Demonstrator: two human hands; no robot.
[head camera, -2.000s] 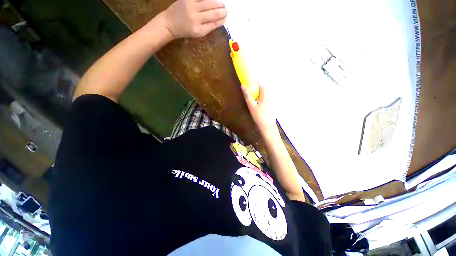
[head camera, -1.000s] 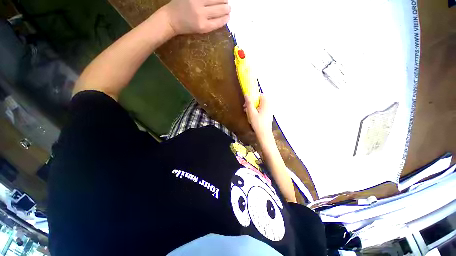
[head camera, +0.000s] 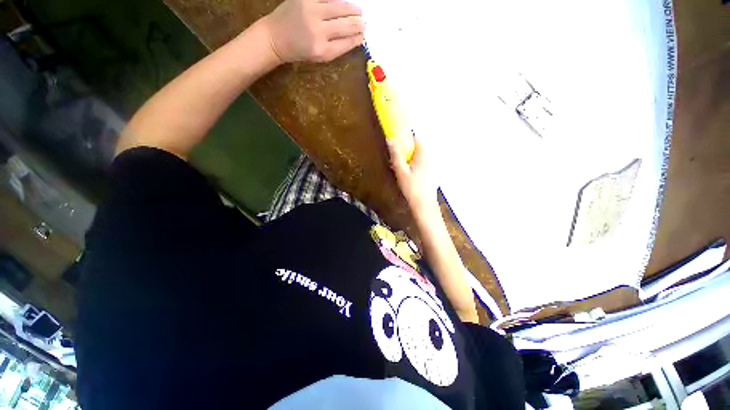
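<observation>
A large white top sheet (head camera: 480, 160) lies on the brown table, with thin dark fabric showing along its near edge. My right hand (head camera: 411, 170) grips the rear of the yellow electric cutter (head camera: 390, 108). Its red button faces up and its thin dark tip is at the sheet's left edge, just below my left hand. My left hand (head camera: 316, 32) is at that edge near the top border, fingers together and bent over it; its thumb is hidden. A flat grey-beige plate (head camera: 604, 204) and a small dark-outlined clip or weight (head camera: 532, 108) lie on the sheet.
The worn brown table (head camera: 320, 104) has a green side (head camera: 248, 160) at the left. Dark lettering runs along the sheet's far-right border. Long white folded lengths (head camera: 640, 328) and narrow strips lie at the lower right. My black shirt fills the lower middle.
Compared with a second ago, the cutter in my right hand is a little farther forward and closer to my left hand. My left hand stays at the sheet's edge. The view has shifted slightly.
</observation>
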